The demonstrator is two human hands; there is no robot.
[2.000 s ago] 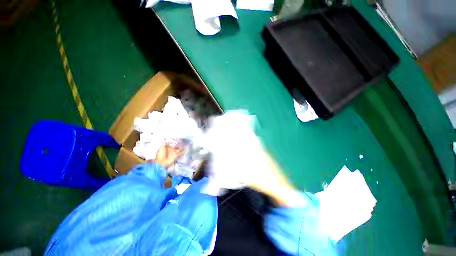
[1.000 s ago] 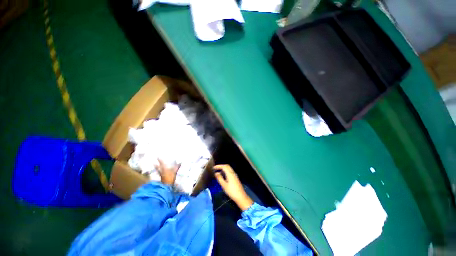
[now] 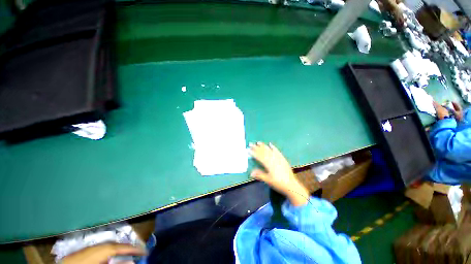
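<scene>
A stack of white sheets (image 3: 219, 136) lies on the green bench in front of me. My right hand (image 3: 273, 170) is at the stack's right edge, its fingers apart and nothing seen in it; I cannot tell whether it touches the sheets. My left hand (image 3: 106, 252) is low at the left, blurred and cut off by the bottom edge, over a carton filled with white pieces (image 3: 98, 238). Its grip cannot be made out.
Stacked black trays (image 3: 49, 77) stand at left, with a white piece (image 3: 90, 129) beneath their edge. A divided black tray (image 3: 390, 118) lies at right, partly past the bench edge. A slanted grey post (image 3: 338, 30) stands beyond. Another person's blue sleeve (image 3: 452, 147) is at far right.
The view has swung from the floor carton to the bench and sheets. My right hand has moved from beside the carton to the stack. My left hand now shows at the lower left edge.
</scene>
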